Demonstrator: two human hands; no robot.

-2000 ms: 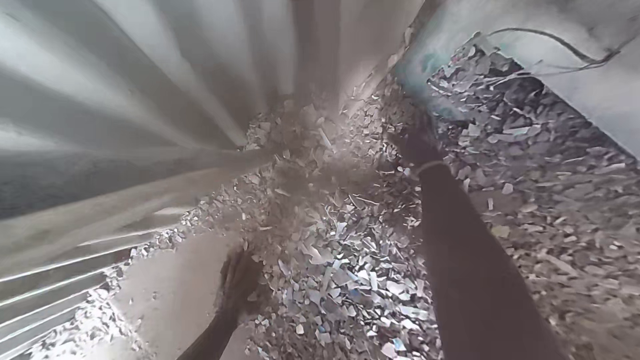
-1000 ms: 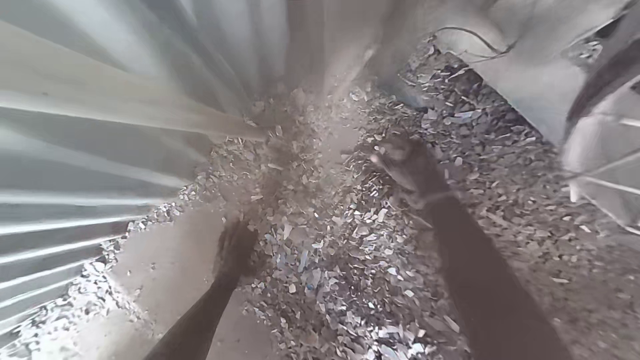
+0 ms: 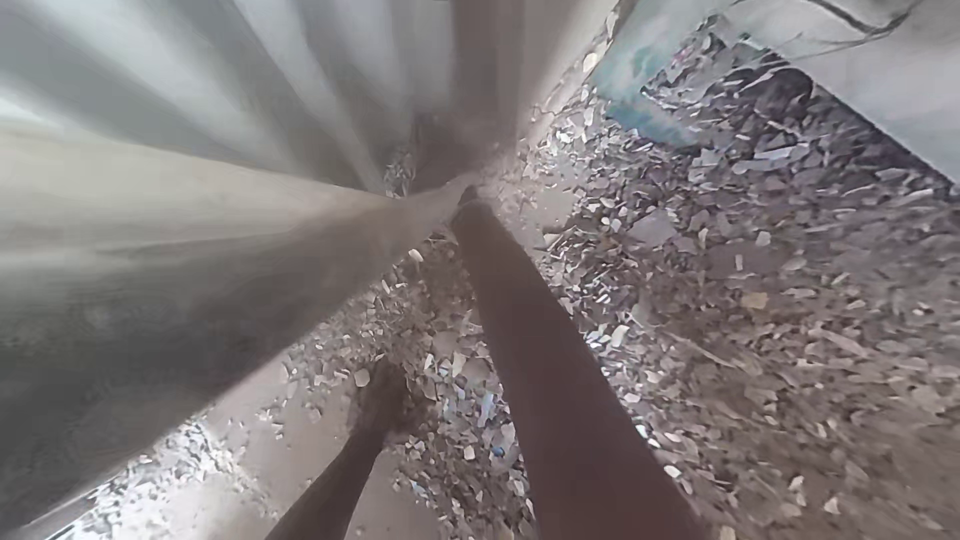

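Small flat chips and flakes (image 3: 735,300), mostly pale and grey-brown, lie thickly over the floor. My left hand (image 3: 386,394) is low at the centre-left, against the edge of the chips; its fingers are blurred and I cannot tell whether they hold any. My right arm reaches far forward past the middle of the view. At its end, my right hand (image 3: 466,202) is small and dim beside the base of a ribbed, pale wall or sheet (image 3: 300,90); its fingers cannot be made out.
A long beam or fold (image 3: 187,300) crosses the left side in front of the wall. Bare floor (image 3: 285,450) shows at lower left, with scattered bright chips. At upper right are a pale sheet or sack (image 3: 885,75), a dark cord (image 3: 855,22) and a bluish-green patch (image 3: 637,90).
My right hand has moved forward and left, from over the chips to the foot of the ribbed wall. My left hand stays low near the edge of the chips. The view has shifted.
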